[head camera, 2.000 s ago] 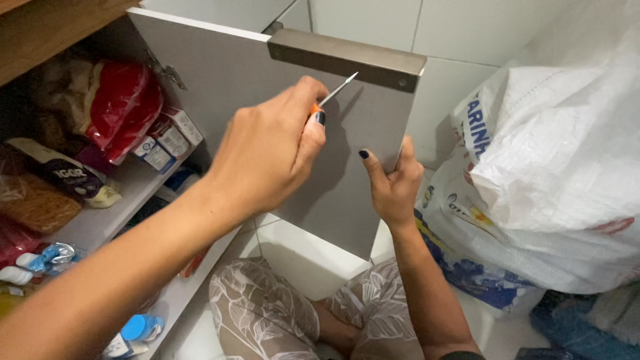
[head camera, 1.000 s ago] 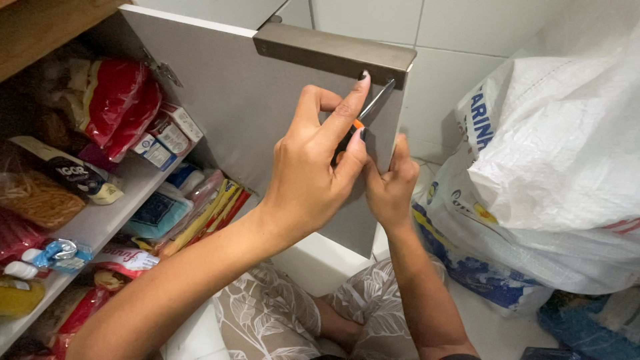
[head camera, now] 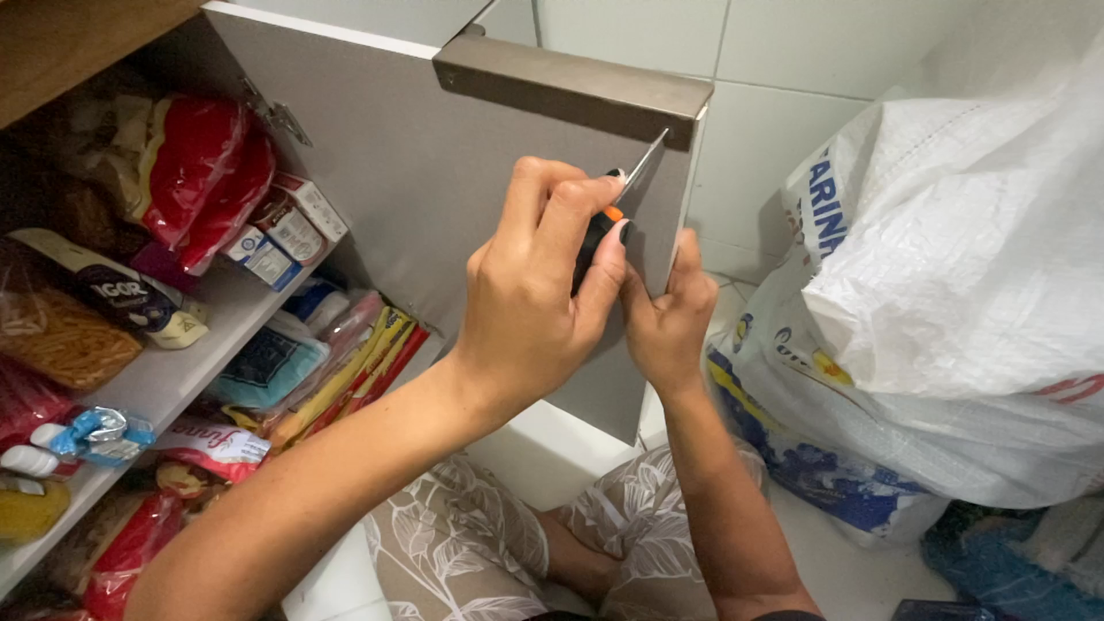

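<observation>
A grey cabinet door [head camera: 388, 147] stands open, with a brown metal edge handle [head camera: 569, 86] along its top. My left hand [head camera: 543, 276] grips a screwdriver [head camera: 644, 164] with a black and orange handle; its thin metal shaft points up and right. The tip meets the small hole or screw near the right end of the door handle. My left index finger lies close to the base of the shaft. My right hand [head camera: 673, 319] holds the free edge of the door below that end, thumb on the near face and fingers around the edge.
On the left, cabinet shelves [head camera: 207, 345] hold packed food, small boxes [head camera: 293, 220] and a bottle [head camera: 112, 289]. A metal hinge [head camera: 285, 121] joins the door. Large white woven sacks [head camera: 949, 302] stand at the right, near the tiled wall [head camera: 776, 155]. My knees are below the door.
My left hand has moved right and the screwdriver's tip, earlier off the door handle's end, now meets it. My right hand still holds the door edge.
</observation>
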